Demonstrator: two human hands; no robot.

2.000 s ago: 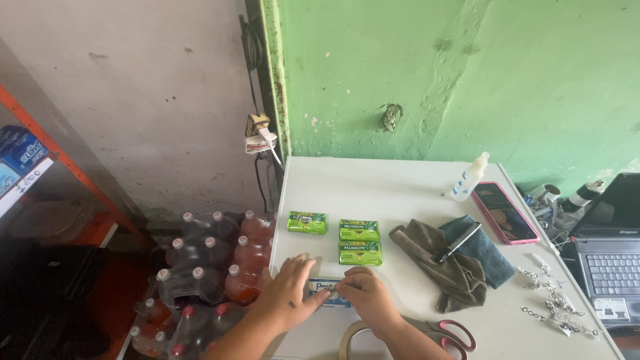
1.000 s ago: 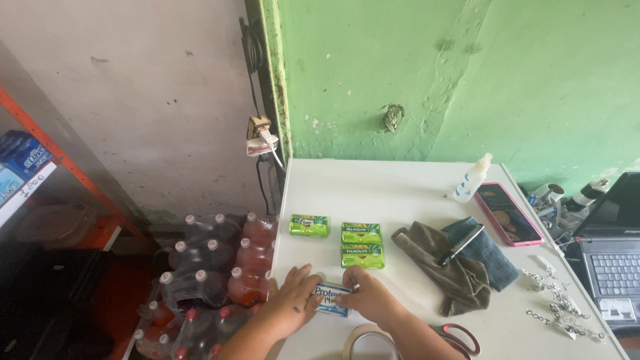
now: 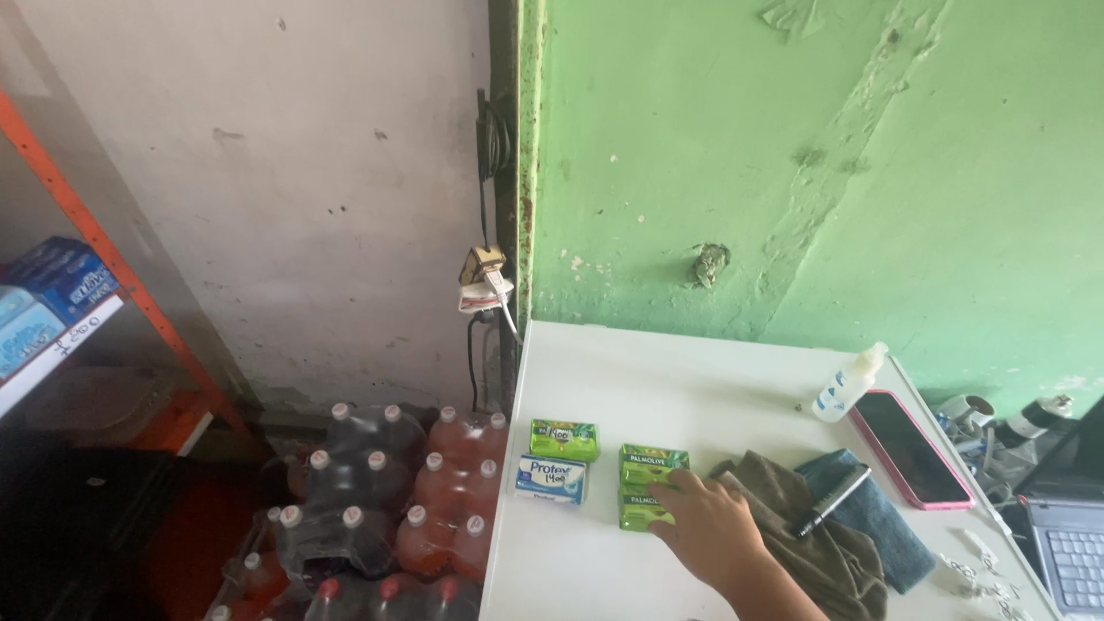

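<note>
My right hand point(image 3: 707, 522) reaches over the white table point(image 3: 595, 569), its fingers on the right side of two green Palmolive soap packs point(image 3: 642, 457) that lie one behind the other. To their left, a blue and white Protex soap box point(image 3: 552, 480) with handwritten figures rests just in front of another green soap pack point(image 3: 564, 440), which also bears handwriting. Beside my right hand lie a crumpled brown cloth point(image 3: 798, 517), a folded blue cloth point(image 3: 893, 535) and a black marker point(image 3: 833, 500). My left hand is out of the frame.
A white bottle point(image 3: 849, 384) and a pink-cased phone point(image 3: 914, 448) are at the back right, with curled paper scraps point(image 3: 979, 573) in front. A laptop point(image 3: 1069, 535) stands further right. Wrapped drink bottles point(image 3: 371, 526) stand left of the table, near an orange-framed shelf point(image 3: 95, 216).
The Protex box, between both hands before, now lies by the single green pack. My left hand has left the view, and my right hand has moved to the two Palmolive packs. The view has shifted.
</note>
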